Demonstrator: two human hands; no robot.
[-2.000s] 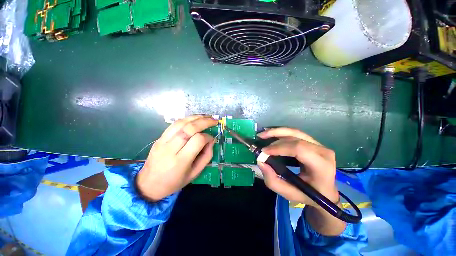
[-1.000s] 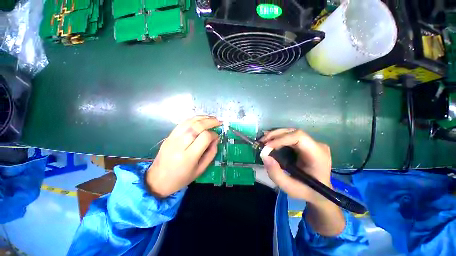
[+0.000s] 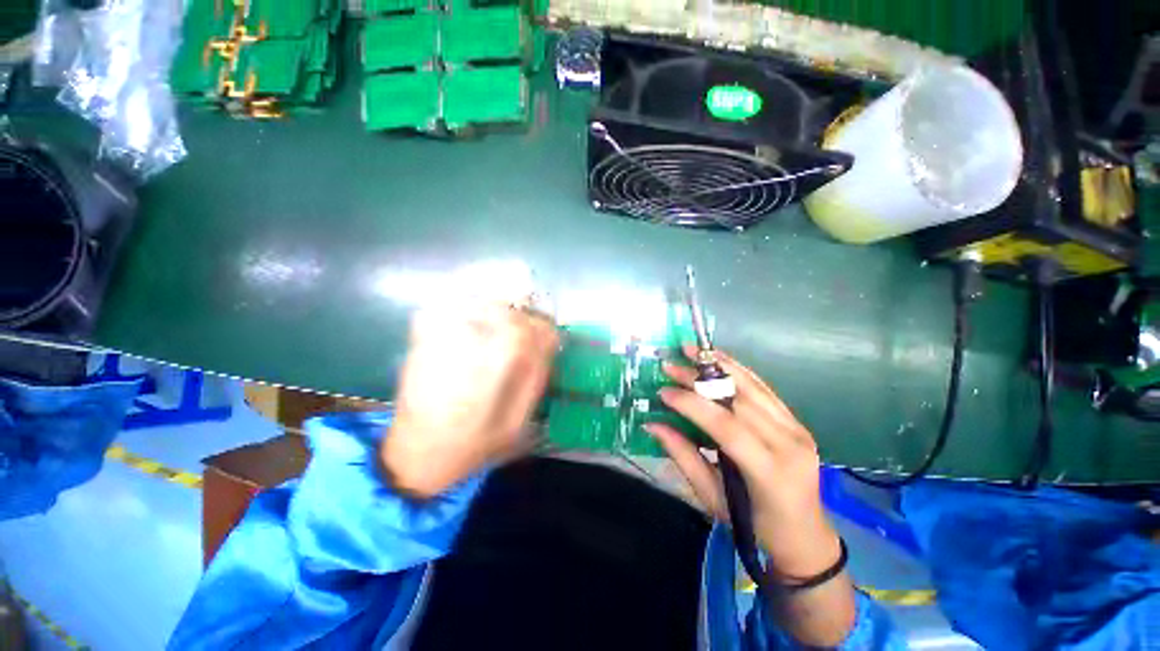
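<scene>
A green PCB panel (image 3: pixel 592 401) lies at the near edge of the bench mat between my hands, blurred and partly washed out by glare. My left hand (image 3: pixel 471 382) is blurred, left of the panel, its fingertips near a bright glare spot; whether it holds anything cannot be told. My right hand (image 3: pixel 751 445) holds the soldering iron (image 3: pixel 712 382) at the panel's right side, the metal tip pointing up and away from me, off the panel. Some right fingers reach the panel's right edge. No flexible circuit on the panel can be made out.
The extractor fan (image 3: pixel 693 140) stands behind the work. Right of it are a tilted white jar (image 3: pixel 916 159) and the soldering station (image 3: pixel 1037 242) with cords. Stacked green panels (image 3: pixel 445 70), another stack with orange-gold strips (image 3: pixel 261 57), plastic bags (image 3: pixel 121 89) and a black fan (image 3: pixel 45 235) are left.
The soldering iron has lifted off the panel's top and swung upright to the right. My left hand has come away from the panel's middle. The camera view has shifted.
</scene>
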